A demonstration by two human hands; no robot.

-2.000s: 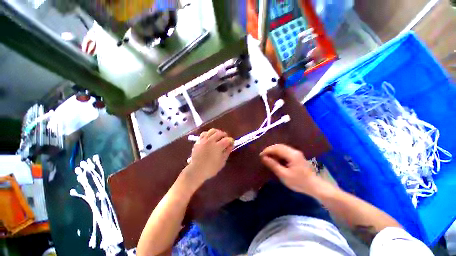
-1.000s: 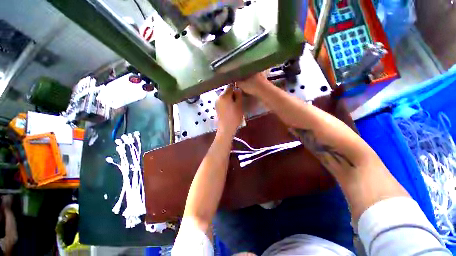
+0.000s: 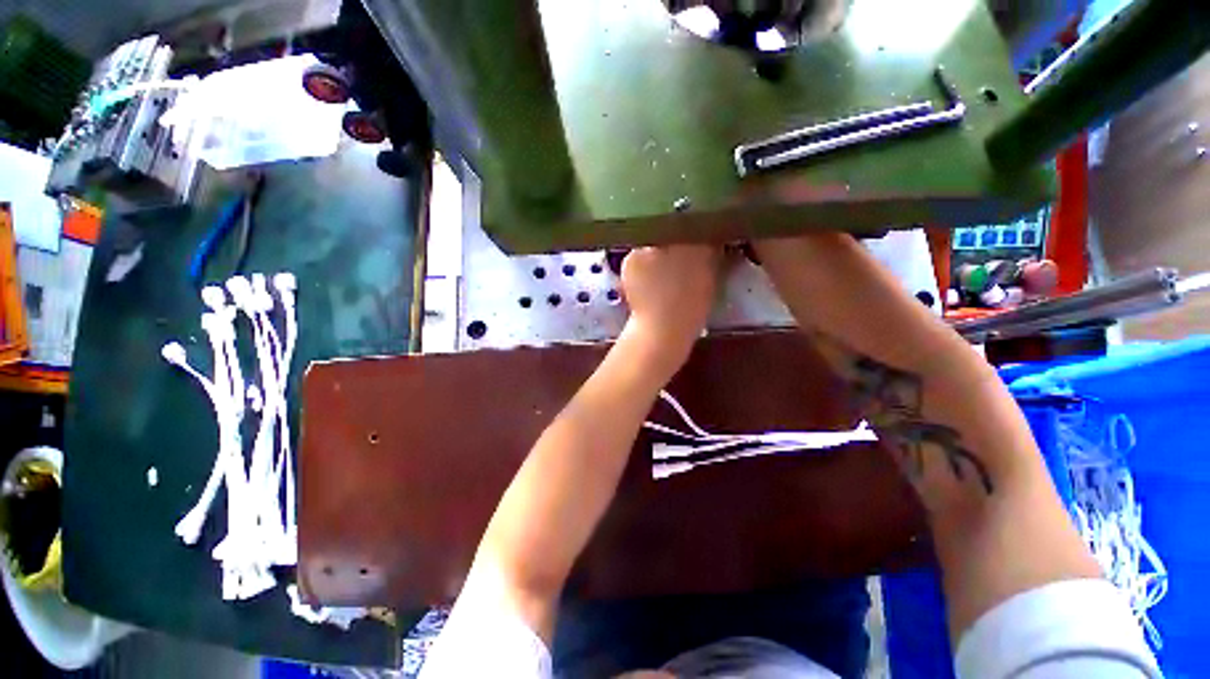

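My left hand (image 3: 672, 289) is over the perforated metal plate (image 3: 553, 295), its fingers partly under the green press plate. My right hand (image 3: 791, 249) is beside it, its fingers hidden under the press edge. Neither the fingertips nor what they touch can be seen. A few white cables (image 3: 756, 443) lie on the reddish-brown board (image 3: 438, 458), between my forearms, their thicker ends pointing left. The mould is hidden behind my hands and the press plate.
The green press plate (image 3: 637, 139) hangs overhead with a metal bar (image 3: 849, 137) on it. A bunch of white cables (image 3: 246, 425) and blue-handled nippers (image 3: 216, 243) lie on the green table (image 3: 133, 438) at left. A blue crate (image 3: 1185, 451) with white cables is at right.
My hands moved from the cables on the board to under the press and stay there. The cables they were over now lie on the board. The view has shifted closer to the press.
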